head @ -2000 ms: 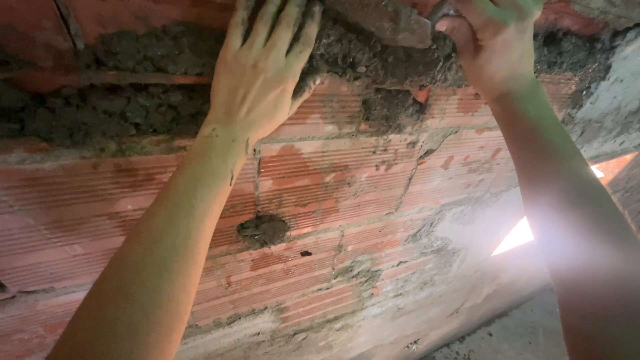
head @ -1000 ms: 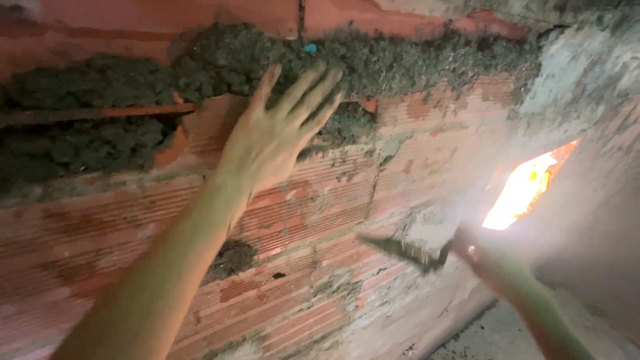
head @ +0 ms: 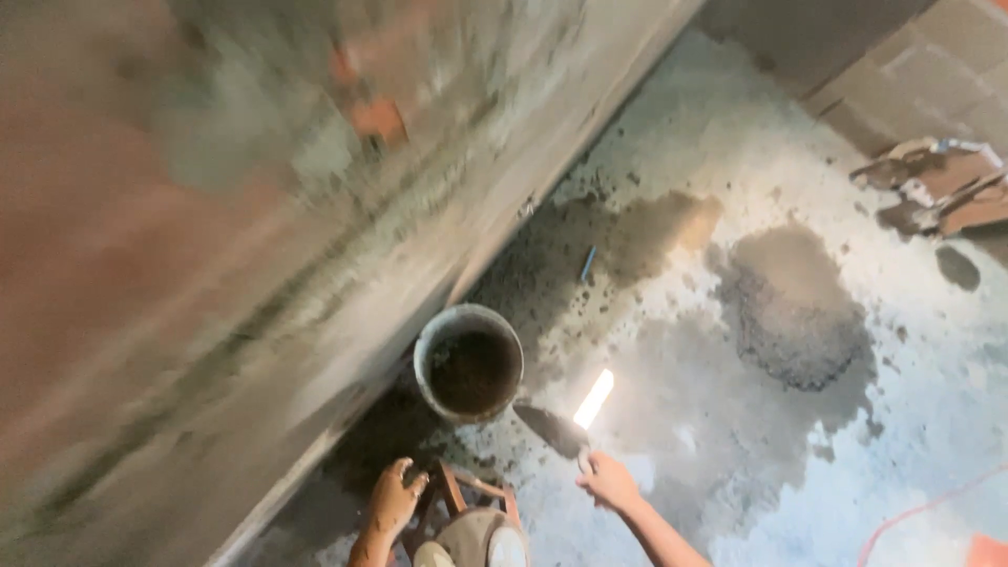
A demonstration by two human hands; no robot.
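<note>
My right hand [head: 610,480] grips the handle of a mason's trowel [head: 551,428], whose dark blade points up and left toward a round bucket [head: 423,378]. Dark material, seemingly mortar, lies inside the bucket, which stands on the floor beside the wall. At the bottom, my left hand [head: 396,498] is smeared with mortar, fingers loosely curled and apart, holding nothing. It is just left of a wooden stool or stand [head: 453,490], on which my feet seem to rest.
The brick wall [head: 236,260], blurred, fills the left. On the wet concrete floor [head: 685,465] are a mortar pile [head: 799,315], a small blue stick [head: 588,264] and a bright light [head: 594,399]. Crumpled bags or debris [head: 941,185] lie upper right; a red cord [head: 929,504] runs lower right.
The view has swung down from the brick wall to the floor. My left hand has left the mortar band on the wall, and my right hand has lowered with the trowel.
</note>
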